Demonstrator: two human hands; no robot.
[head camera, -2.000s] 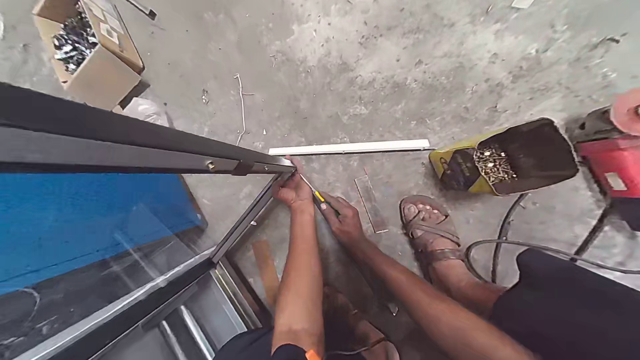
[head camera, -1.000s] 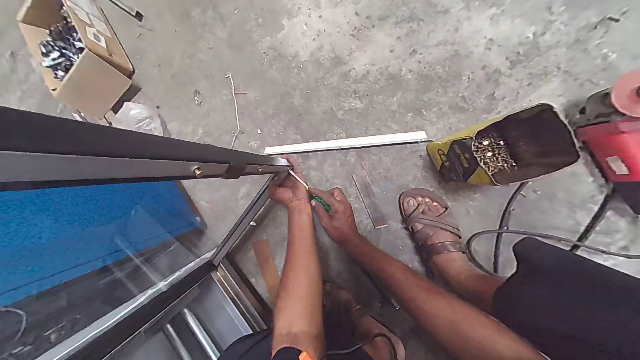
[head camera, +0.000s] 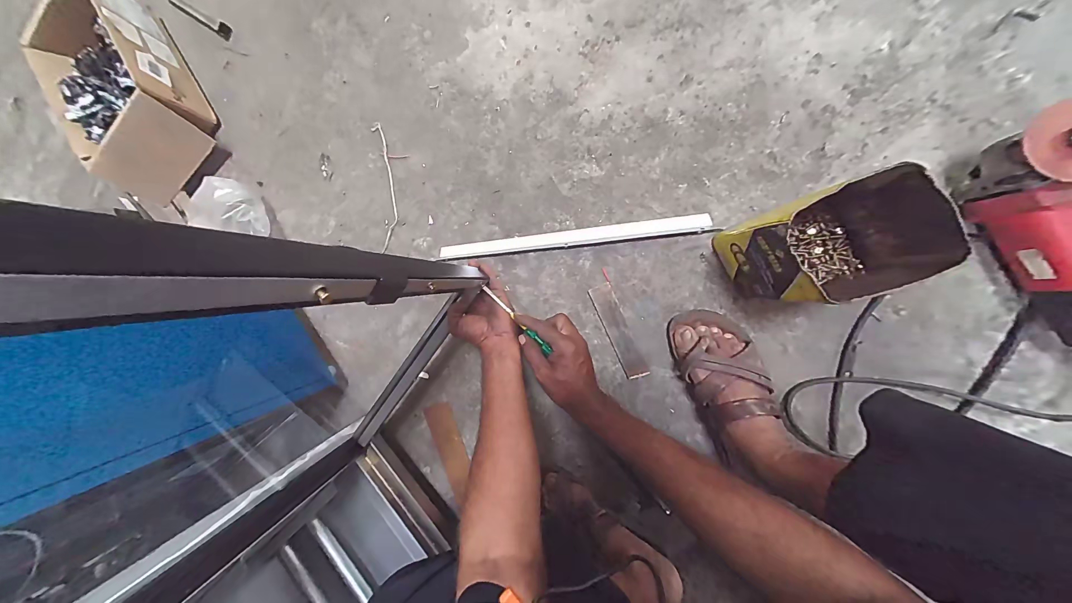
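Observation:
A dark metal window or door frame (head camera: pixel 251 289) with a glass pane comes in from the left, and its corner ends near the middle of the view. Around that corner, partly behind it, my left hand (head camera: pixel 484 318) holds the frame's end. My right hand (head camera: pixel 559 356) grips a screwdriver (head camera: pixel 536 339) with a green and yellow handle, its shaft slanting up to the corner. What the tip touches is too small to tell. Brass-coloured screws (head camera: pixel 322 294) sit along the frame's edge.
A white strip (head camera: pixel 578 236) lies on the concrete floor beyond the corner. At the right stand a yellow-and-black can (head camera: pixel 766 264) of screws, a red machine (head camera: pixel 1034 234) and a looped cable (head camera: pixel 846 381). A cardboard box (head camera: pixel 155 146) is at upper left; a sandalled foot (head camera: pixel 724 368) is near my right forearm.
The screwdriver's handle has turned in my right hand, showing yellow earlier and green now. Both hands have stayed at the frame's corner.

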